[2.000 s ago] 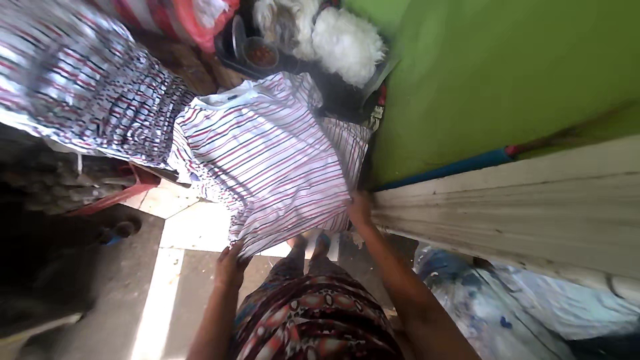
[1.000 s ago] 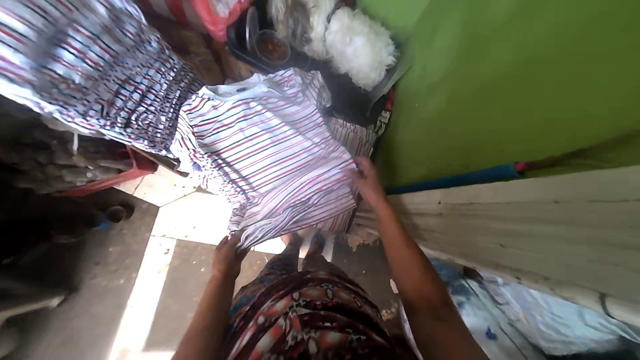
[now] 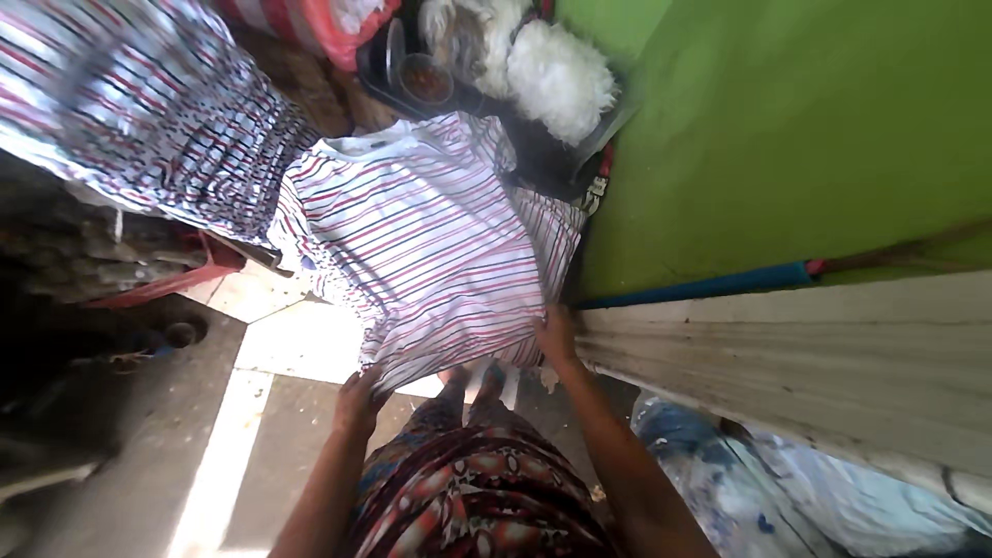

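Note:
A white T-shirt with red and dark stripes (image 3: 434, 240) is spread out before me, its neckline away from me. My left hand (image 3: 360, 399) grips the left corner of its hem, and my right hand (image 3: 556, 337) grips the right corner. The hem is stretched between both hands above my feet. Beyond the shirt's right side, more striped cloth (image 3: 550, 232) hangs lower down. A large heap of similar striped garments (image 3: 155, 116) lies at the upper left, against the shirt's left sleeve.
A fluffy white dog (image 3: 562, 81) is at the top, beside a clear container (image 3: 426, 79) on a dark surface. A green wall (image 3: 775, 139) and a pale ledge (image 3: 814, 356) run along the right. Bagged material (image 3: 721, 473) lies lower right. A red plastic piece (image 3: 182, 279) stands at left.
Both hands keep hold of the hem throughout. The shirt stays spread between them, with only small shifts in its folds.

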